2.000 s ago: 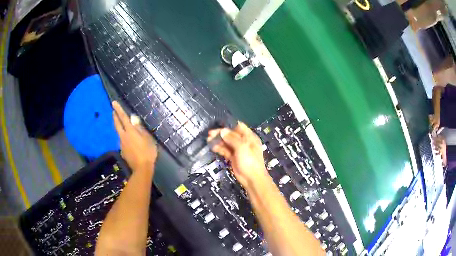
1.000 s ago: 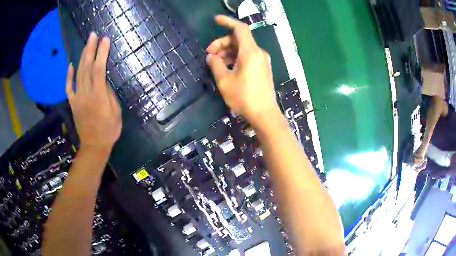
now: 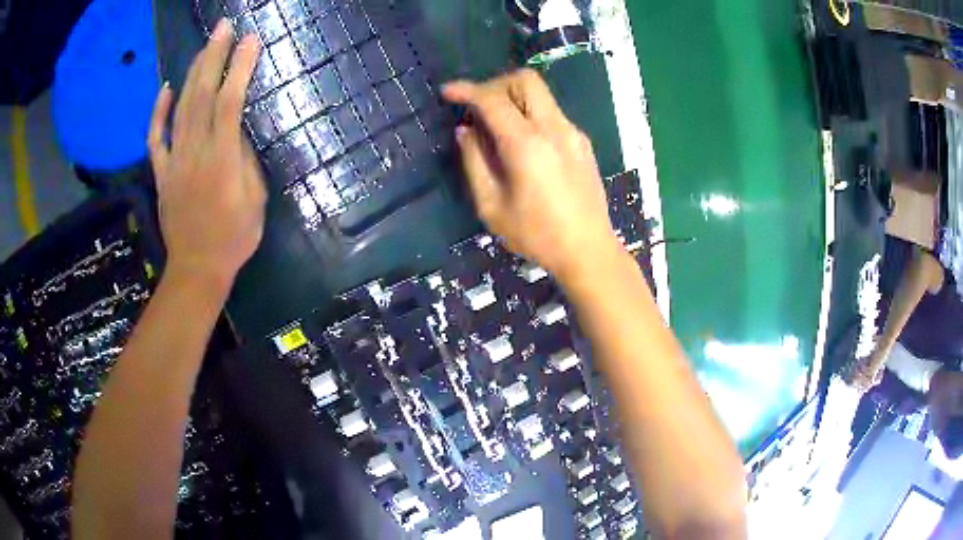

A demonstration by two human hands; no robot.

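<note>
A large black die-cut pad sheet [image 3: 327, 95] with a grid of rectangles lies on the dark bench mat. My left hand [image 3: 211, 158] rests over its left edge, fingers extended and a little apart, holding nothing. My right hand [image 3: 533, 169] is at the sheet's right edge, thumb and index finger bent with a gap between their tips. Whether something small is at those tips cannot be told. Circuit board assemblies [image 3: 454, 369] lie in rows below the sheet, with silver-white blocks and a yellow end.
A black parts tray [image 3: 63, 348] is at lower left, a blue round stool [image 3: 100, 90] at upper left. A round silver-white item [image 3: 558, 30] lies near the green conveyor belt [image 3: 739, 137]. A person's forearm [image 3: 898, 306] is at far right, beside white panels.
The view has shifted, bringing the sheet's lower end nearer. My left hand has moved onto the sheet's left edge. My right hand has moved from the sheet's lower end to its right edge.
</note>
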